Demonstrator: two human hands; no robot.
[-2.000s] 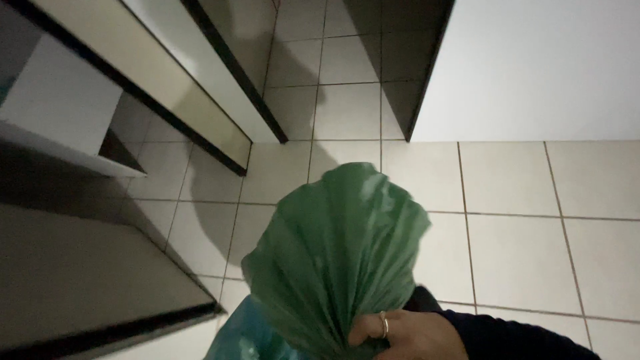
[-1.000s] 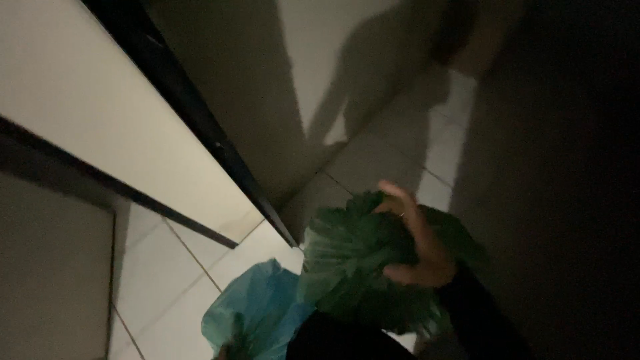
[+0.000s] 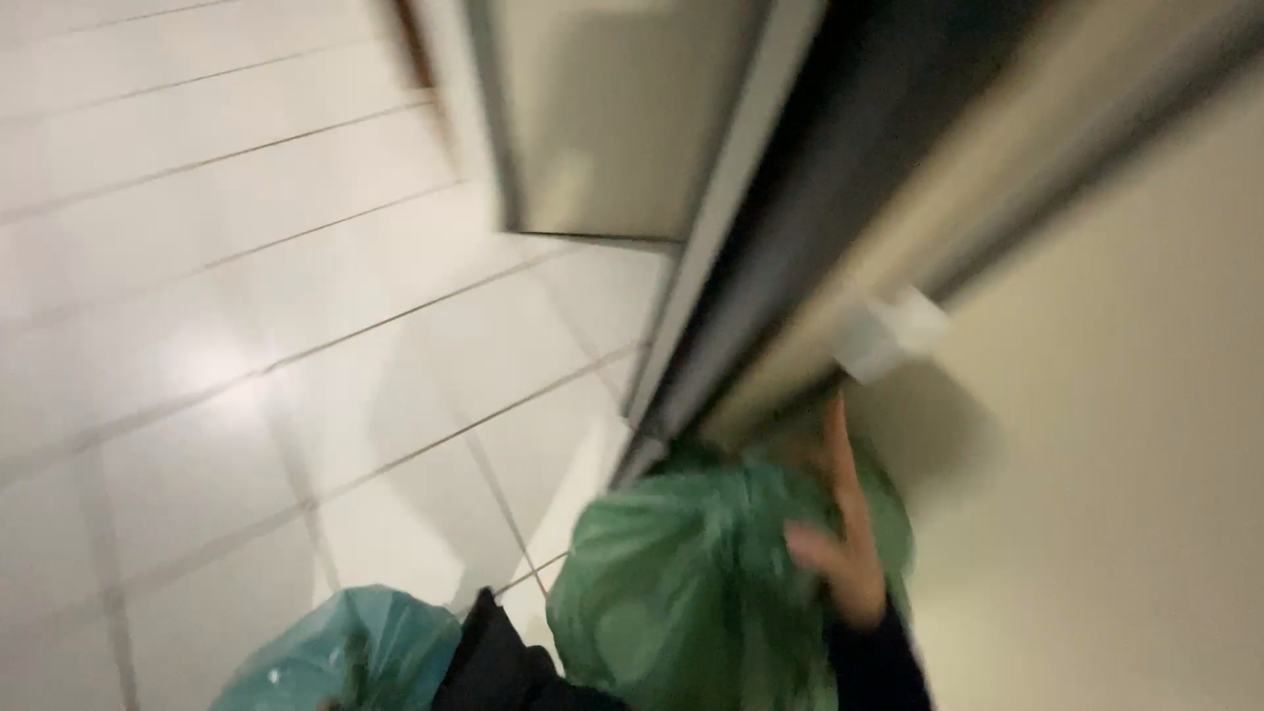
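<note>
My right hand (image 3: pixel 847 553) overlaps the right part of a full green plastic bag (image 3: pixel 681 592). Its index finger points up beneath a small white fitting (image 3: pixel 894 334), with the thumb held apart; whether the finger touches the fitting is unclear. The other fingers are hard to make out, so a hold on the bag cannot be confirmed. At the lower left, a translucent blue-green plastic bag (image 3: pixel 360 642) lies beside a dark sleeve or cloth. Only a sliver of what may be my left hand (image 3: pixel 329 706) shows at the bottom edge.
Pale floor tiles (image 3: pixel 365 395) spread across the left. A dark-edged panel (image 3: pixel 612 118) stands at the top centre. Blurred dark and beige frame strips (image 3: pixel 839 207) run diagonally beside a cream wall or door surface (image 3: pixel 1116 474) on the right.
The view has swung strongly to a brighter spot. Two seconds ago my right hand gripped the gathered green bag; now its index finger is stretched upward and its thumb is apart.
</note>
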